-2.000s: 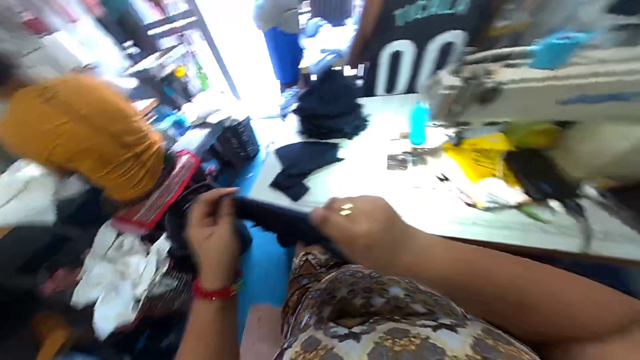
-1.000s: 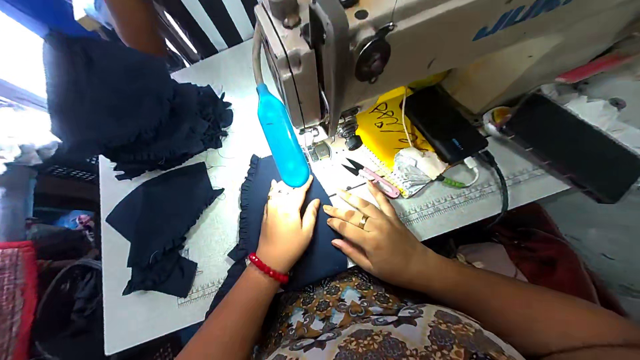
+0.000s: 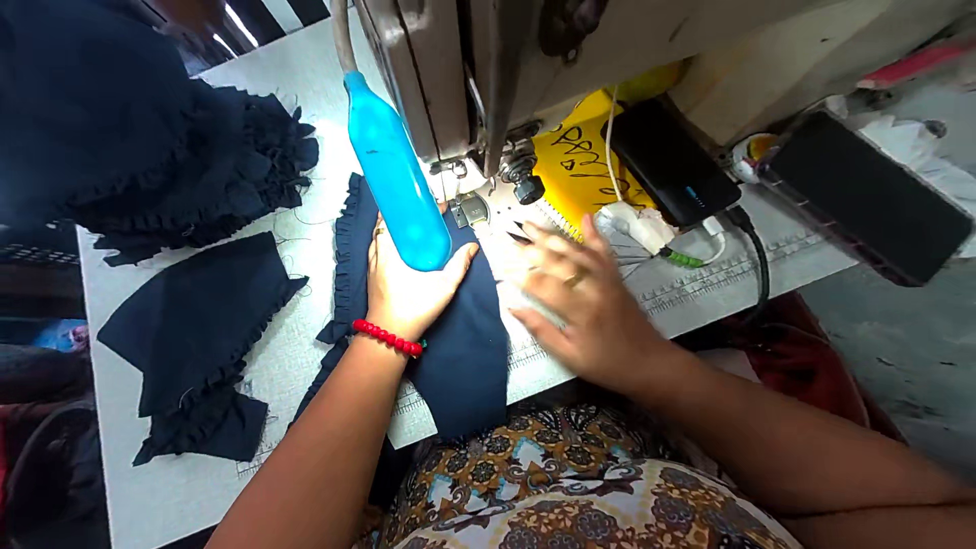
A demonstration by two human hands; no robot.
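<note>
A navy fabric piece with a ruffled left edge (image 3: 473, 343) lies on the white sewing table beside the needle area. On it rests my left hand (image 3: 412, 286), pressing flat, partly hidden under a bright blue lamp (image 3: 400, 179) of the sewing machine. The machine's metal presser area (image 3: 467, 206) touches or sits just by the cloth's upper edge; which, I cannot tell. My right hand (image 3: 579, 297), blurred, has its fingers spread right of the cloth, close to the dark tips of thread snips (image 3: 520, 232). Whether it touches the snips is unclear.
Ruffled navy pieces (image 3: 206, 328) lie at left, below a larger navy pile (image 3: 191, 152). The sewing machine head (image 3: 488, 69) overhangs the table. Right of it are a yellow bag (image 3: 579, 164) with writing, a black power bank (image 3: 671, 160) with cables, and a dark phone (image 3: 869, 194).
The view has swung to the machine since two seconds ago, when both hands held dark cloth off the table. Since one second ago, my right hand has come off the cloth to the right.
</note>
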